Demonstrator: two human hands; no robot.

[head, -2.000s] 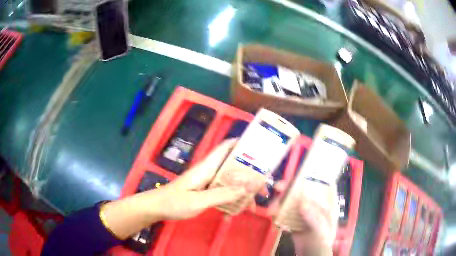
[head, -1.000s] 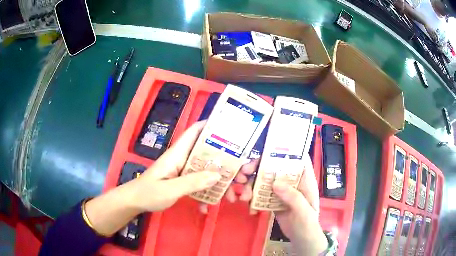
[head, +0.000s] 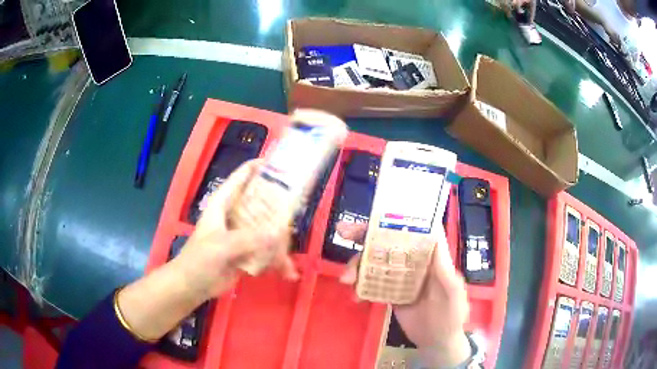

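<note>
My left hand (head: 229,241) holds a gold keypad phone (head: 292,162), blurred, its screen lit white, above the phone tray. My right hand (head: 432,310) holds a second gold keypad phone (head: 407,223) upright to its right, screen lit white with a blue bar on top and a pink mark low down. The red phone tray (head: 263,324) lies beneath. Face-down black phone backs sit in its pockets, one at the right (head: 476,230) and one at the upper left (head: 232,162). A gold phone in the lower row is partly hidden by my right hand.
A battery carton (head: 374,101) stands behind the tray, with a second brown carton (head: 526,144) beside it. A blue pen (head: 148,144) and black marker pen (head: 171,108) lie left. A touchscreen phone (head: 101,39) is upper left. A neighbouring tray (head: 551,267) holds gold phones. Another person's hand (head: 529,14) shows at top right.
The left phone has moved up and left, away from the right phone, uncovering a black phone back between them. The right phone stays nearly in place. Another person's hand has appeared at top right.
</note>
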